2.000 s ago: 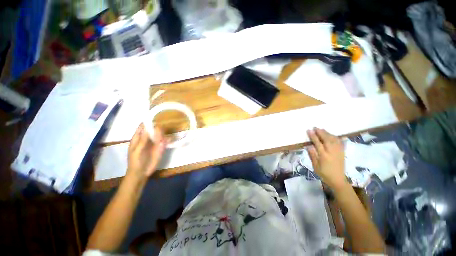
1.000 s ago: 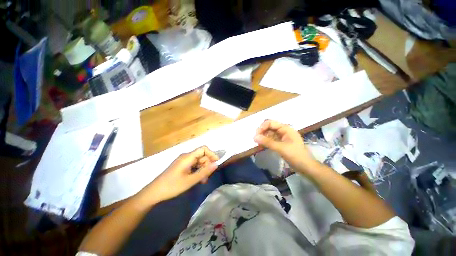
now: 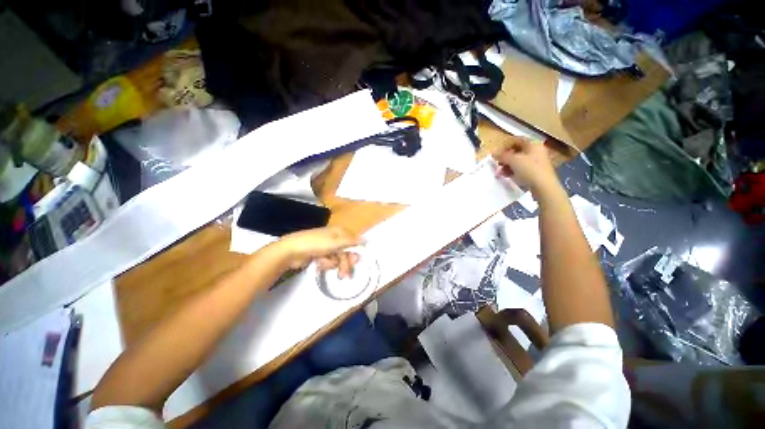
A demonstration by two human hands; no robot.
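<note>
A long white strip (image 3: 419,219) lies along the table's near edge, running from lower left to upper right. My left hand (image 3: 323,250) is over its middle, with fingers hooked over a thin white tape roll (image 3: 375,285) that lies on or just above the strip. My right hand (image 3: 524,166) is at the strip's far right end, fingertips together at its edge; whether they pinch the strip or a tape end is too small to tell. A second white strip (image 3: 176,197) curves across the table farther back.
A black phone (image 3: 283,214) lies on white paper behind my left hand. Black-handled scissors (image 3: 404,138) and an orange-and-green item (image 3: 403,105) lie farther back. A calculator (image 3: 63,219) and printed sheets (image 3: 32,356) are at left, brown card (image 3: 524,94) at right. Offcuts (image 3: 516,251) lie below the table.
The view has turned to the right. My right hand has moved from the strip's middle to its far right end. My left hand, apart from the roll a second ago, is now on it.
</note>
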